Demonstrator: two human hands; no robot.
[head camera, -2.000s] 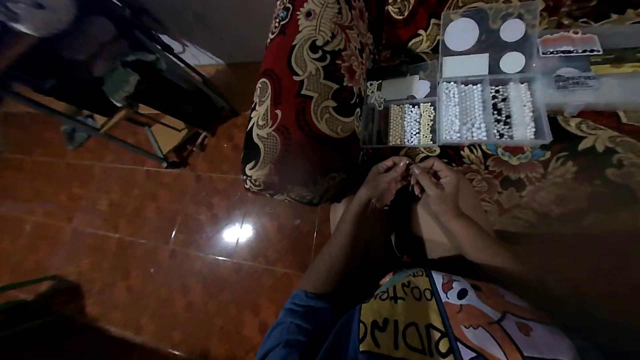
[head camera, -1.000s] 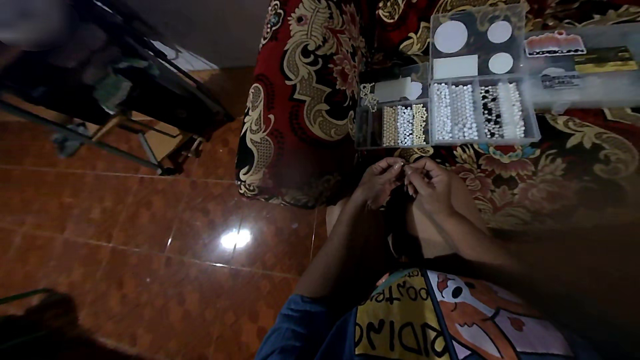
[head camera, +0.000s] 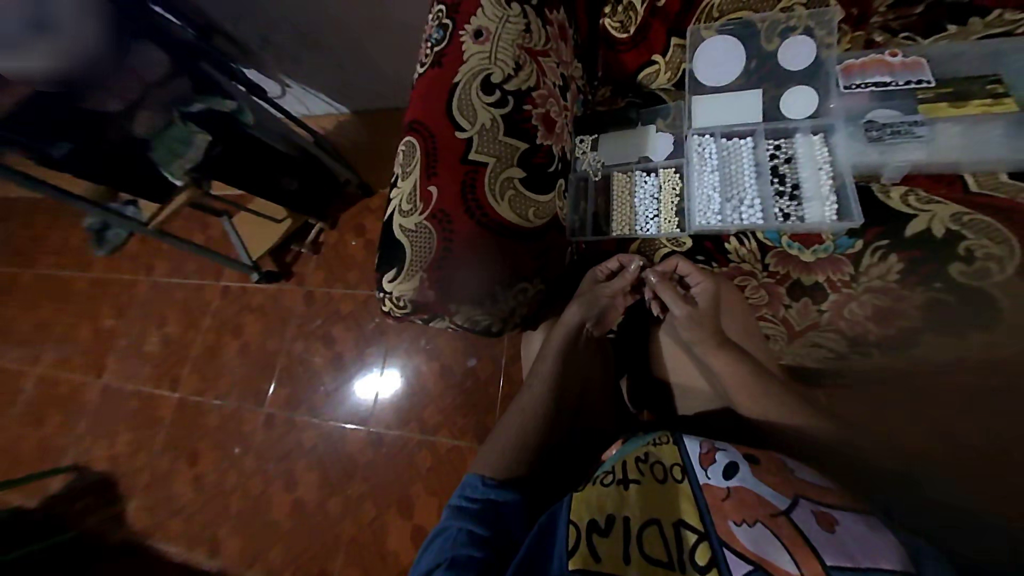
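Note:
Above my lap, my left hand (head camera: 610, 293) and my right hand (head camera: 682, 298) meet at the fingertips, thumbs and forefingers pinched together. Whatever lies between them is too small and dark to make out. Just beyond the hands stands a small clear plastic bead box (head camera: 628, 237) with cream, white and yellowish beads (head camera: 646, 202) in rows. Against its right side is a larger open clear bead box (head camera: 776, 229), holding white beads (head camera: 740, 180) and a row of black and white ones (head camera: 784, 180). White round and rectangular labels are on its raised lid (head camera: 824, 48).
The boxes rest on a red and black floral sofa cover (head camera: 848, 304), whose padded arm (head camera: 496, 160) rises at the left. Another clear plastic case (head camera: 968, 144) with stickers lies at the right. A dark metal-framed rack (head camera: 232, 264) stands on the tiled floor (head camera: 320, 344) at the left.

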